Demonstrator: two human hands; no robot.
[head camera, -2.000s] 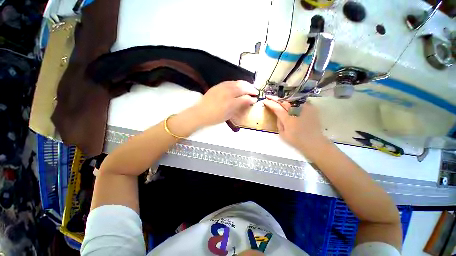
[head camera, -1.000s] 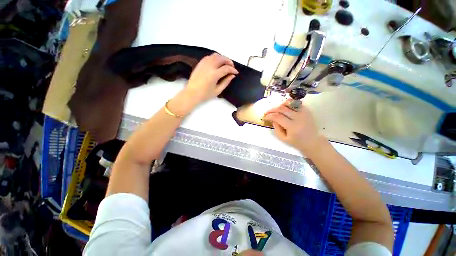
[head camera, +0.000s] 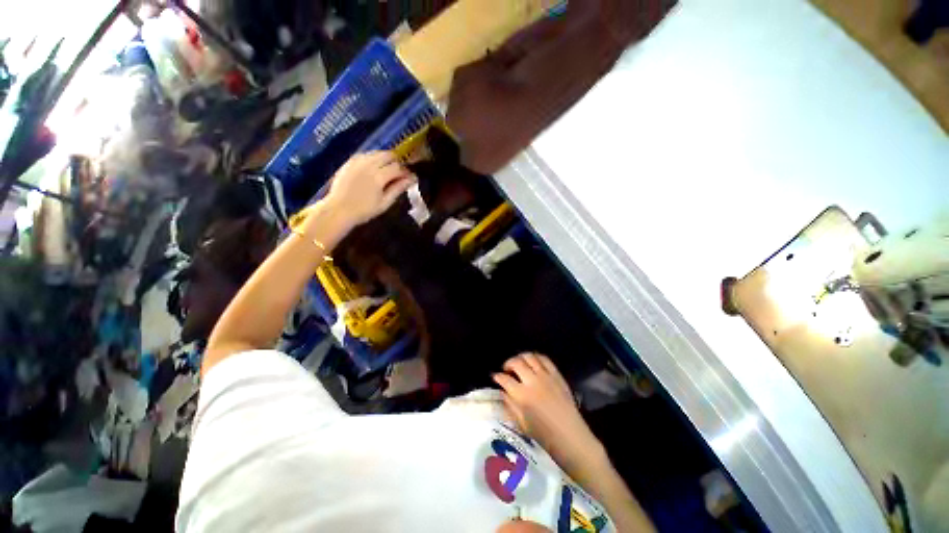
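My left hand (head camera: 366, 189) is over the blue crate (head camera: 338, 120) and the yellow crate (head camera: 339, 292) inside it, below the table's left end. Its fingers are curled; whether they hold cloth cannot be told. Dark cloth (head camera: 390, 255), black with some brown, lies below this hand in the yellow crate area. My right hand (head camera: 537, 394) is at the front of my shirt, fingers bent, beside very dark cloth or shadow; a hold cannot be made out. The brown panels (head camera: 541, 83) lie on the table's left end.
The white table (head camera: 718, 135) has a ruler strip (head camera: 624, 281) along its front edge. The sewing machine head (head camera: 916, 271) is cut off at the right, with snips (head camera: 895, 505) on its bed. Cardboard (head camera: 463, 47) lies beside the brown panels. Heaped cloth (head camera: 114, 333) covers the floor at left.
The view has turned left. My left hand has left the black band and moved over the crates. My right hand has moved from the needle to my shirt front. The band is off the table.
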